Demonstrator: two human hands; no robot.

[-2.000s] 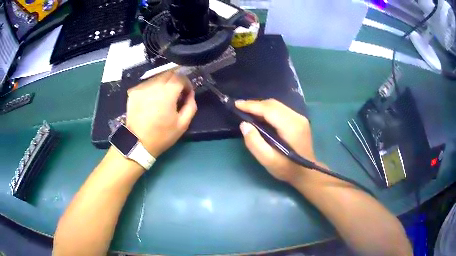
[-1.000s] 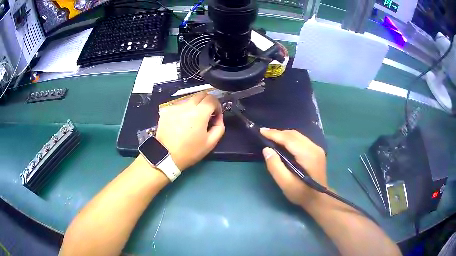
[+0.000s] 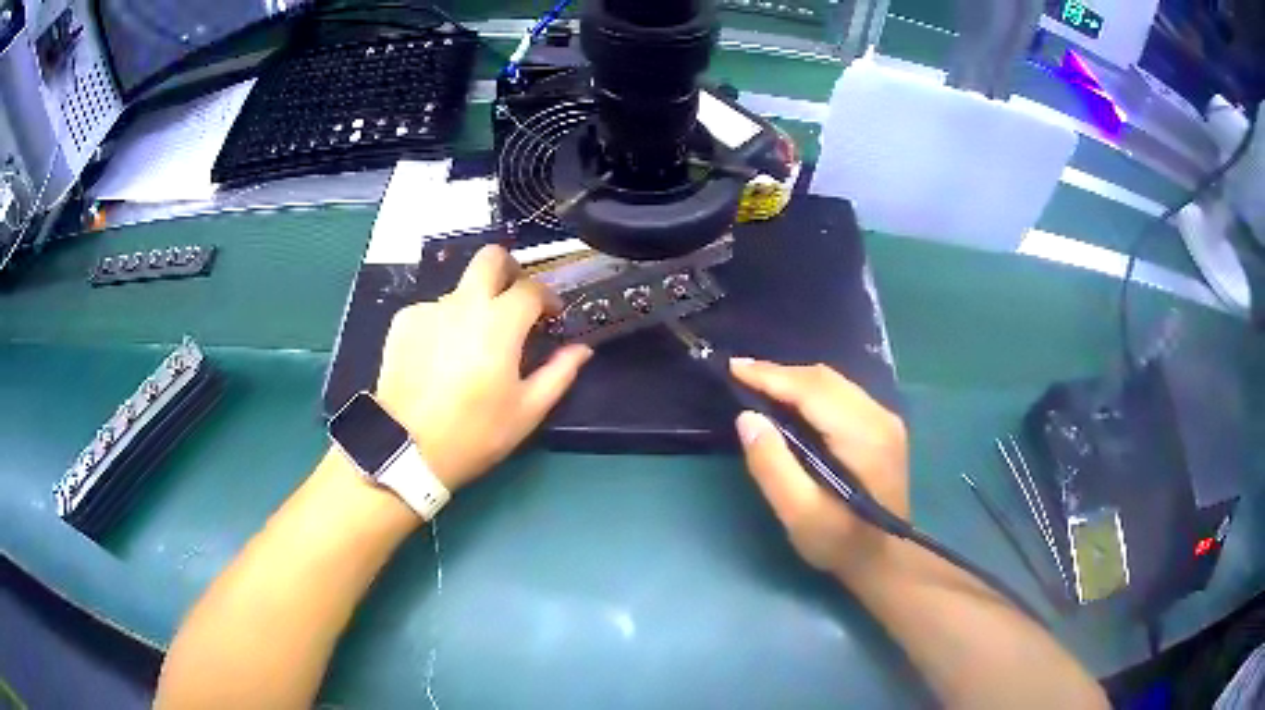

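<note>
A grey strip module (image 3: 638,300) with round seats lies tilted on the black work pad (image 3: 791,347) under the microscope (image 3: 648,139). My left hand (image 3: 479,347) holds its left end between thumb and fingers, which hide that end. My right hand (image 3: 832,451) holds the black soldering iron (image 3: 812,465) like a pen, its metal tip just below the strip; I cannot tell if they touch. A thin solder wire (image 3: 437,596) hangs below my left wrist.
A stack of strip modules (image 3: 132,437) stands at the left, with a single strip (image 3: 153,264) behind it. A black keyboard-like tray (image 3: 347,104) is upper left. A round fan grille (image 3: 541,160) is behind the microscope. Tweezers (image 3: 1034,506) and a black stand with a yellowish sponge (image 3: 1100,558) are right.
My left hand has moved left and its thumb has opened outward, so more of the strip shows. The iron's tip is slightly lower, away from the strip's middle. The view first shifted left.
</note>
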